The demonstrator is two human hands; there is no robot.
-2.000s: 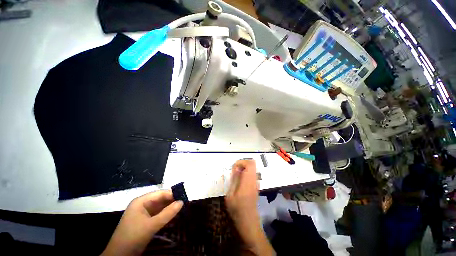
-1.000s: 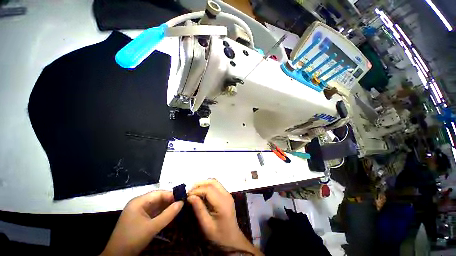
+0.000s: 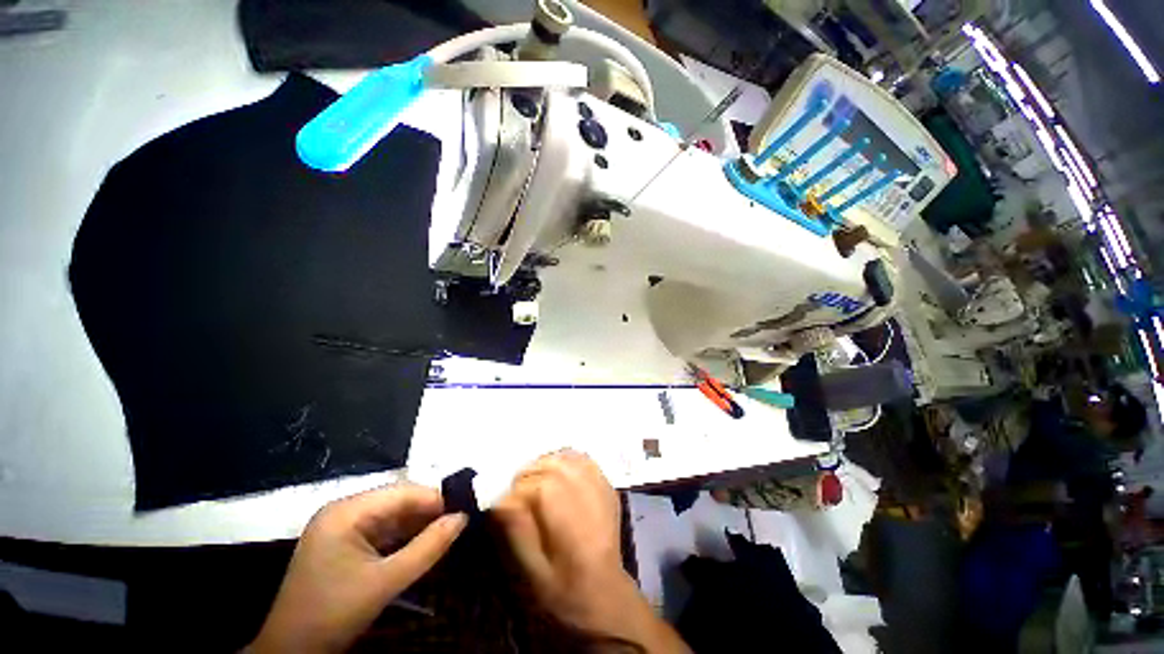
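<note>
A small dark garment piece (image 3: 461, 491) is pinched between the thumb and fingers of my left hand (image 3: 370, 552) at the front table edge. My right hand (image 3: 562, 530) is close beside it on the right, fingers curled in; whether it grips the piece or a thread is hidden. A large black cut panel (image 3: 255, 281) with pale chalk marks lies flat left of the needle, its right part under the presser foot area of the white lockstitch machine (image 3: 638, 217).
Orange-red snips (image 3: 719, 394) and a teal tool (image 3: 770, 397) lie on the machine bed near a dark phone (image 3: 807, 399). A small brown square (image 3: 652, 448) lies on the table front. A blue paddle-shaped handle (image 3: 364, 118) hangs over the panel. Black cloth (image 3: 753, 598) is at lower right.
My right hand came from the table front on the right to beside the small piece, then shifted slightly right and up with its fingers curled. The left hand has kept its pinch.
</note>
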